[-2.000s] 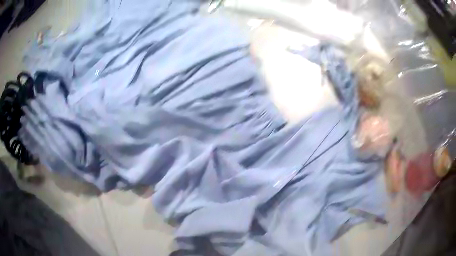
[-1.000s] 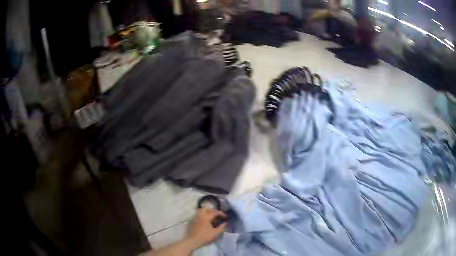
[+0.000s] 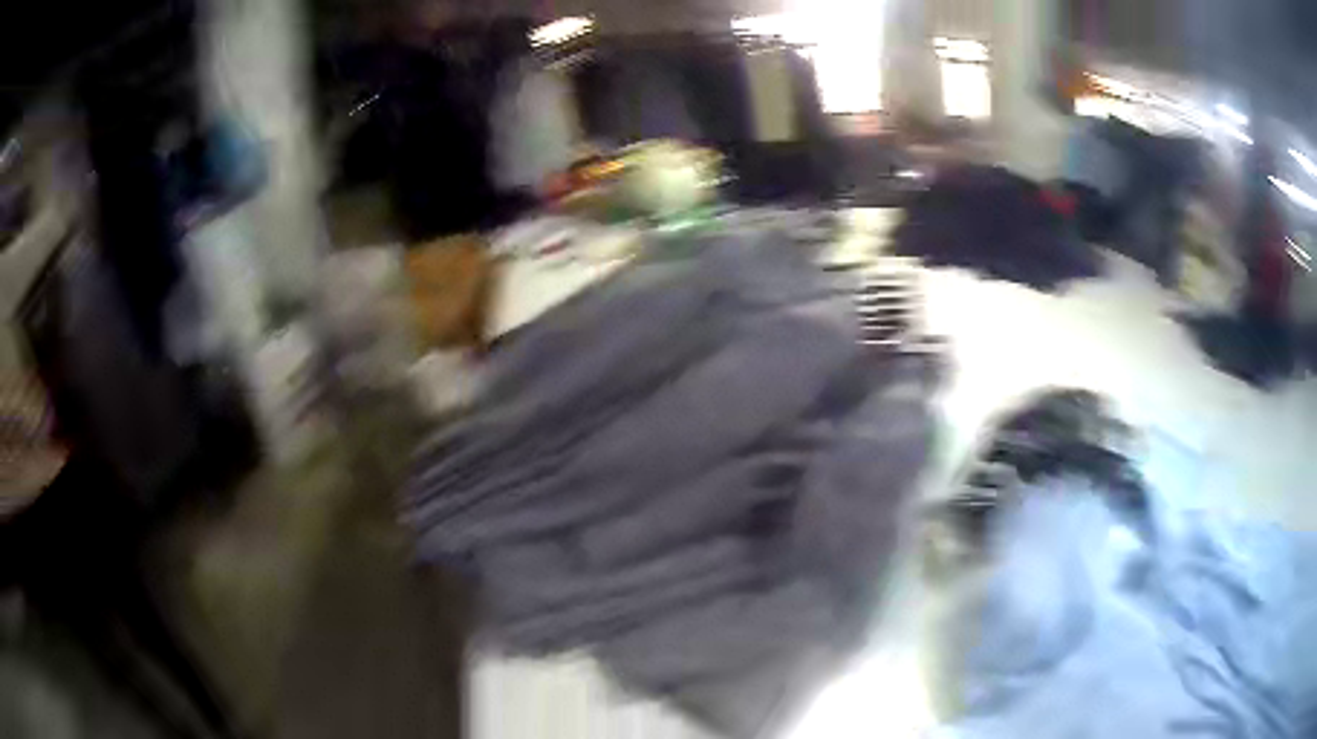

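Note:
The frame is blurred and neither my left hand nor my right hand shows in it. A pile of light blue blouses point(image 3: 1069, 621) lies at the lower right of the white table point(image 3: 997, 325), cut off by the picture's edge. Black hangers point(image 3: 1062, 440) bunch at its upper end. A stack of dark grey jackets point(image 3: 679, 448) lies left of the blue pile, in the middle of the view, with striped-looking hanger hooks point(image 3: 888, 306) at its upper right end.
Dark cloth point(image 3: 989, 224) lies at the table's far end. Mixed items with a pale green-white bundle point(image 3: 664, 181) stand behind the jackets. A brown box-like thing point(image 3: 448, 289) is left of them. Clothes hang in the background and on the right. The floor shows at lower left.
The view has swung left and up, so jackets and blue pile sit further right. The hand with a dark round thing, seen one second ago at the table's front, is out of view.

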